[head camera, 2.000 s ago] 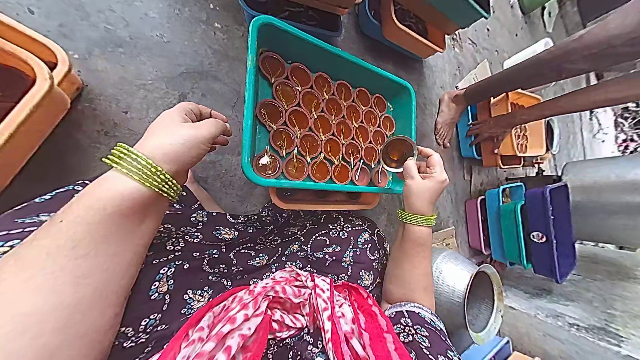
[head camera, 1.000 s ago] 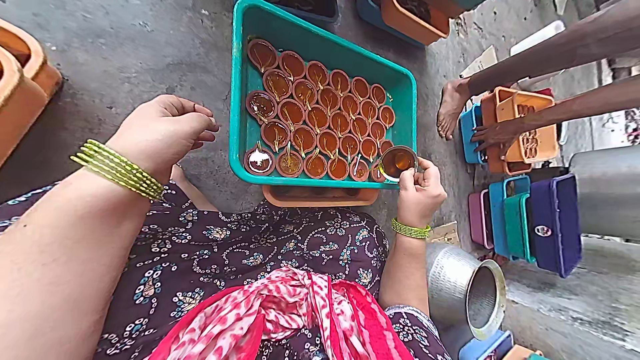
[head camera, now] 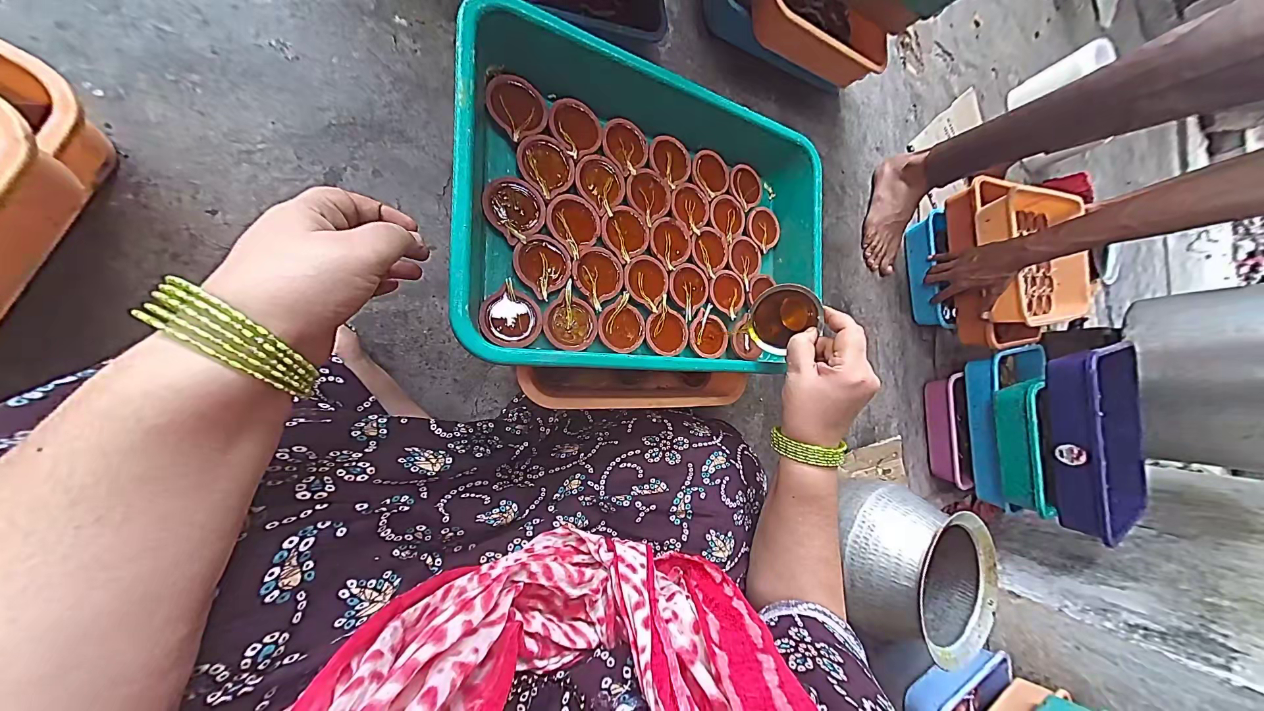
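Note:
A green plastic tub point(head camera: 816, 188) holds rows of small round clay lamps point(head camera: 626, 233), each with amber liquid and most showing a pale wick. My right hand point(head camera: 831, 375) grips a small metal cup point(head camera: 787, 318) of amber liquid by its rim, tilted over the tub's near right corner, above the last lamps of the near row. That cup partly hides the lamps beneath it. My left hand point(head camera: 331, 259) is held left of the tub, fingers curled; no object shows in it. One lamp point(head camera: 510, 318) at the near left corner has a bright white reflection or patch.
Under the tub's near edge is an orange tub point(head camera: 632, 388). Orange tubs point(head camera: 49, 178) stand far left. At right are a dented metal pot point(head camera: 899, 553), a purple tub point(head camera: 1096, 444) and other coloured tubs. Another person's hand point(head camera: 978, 269) touches stacked orange trays point(head camera: 1062, 212); their bare foot point(head camera: 894, 207) is close by.
The cup in my right hand stays near the tub's near right corner, over slightly different lamps. The other person's hand has stayed at the orange trays, one of which has shifted.

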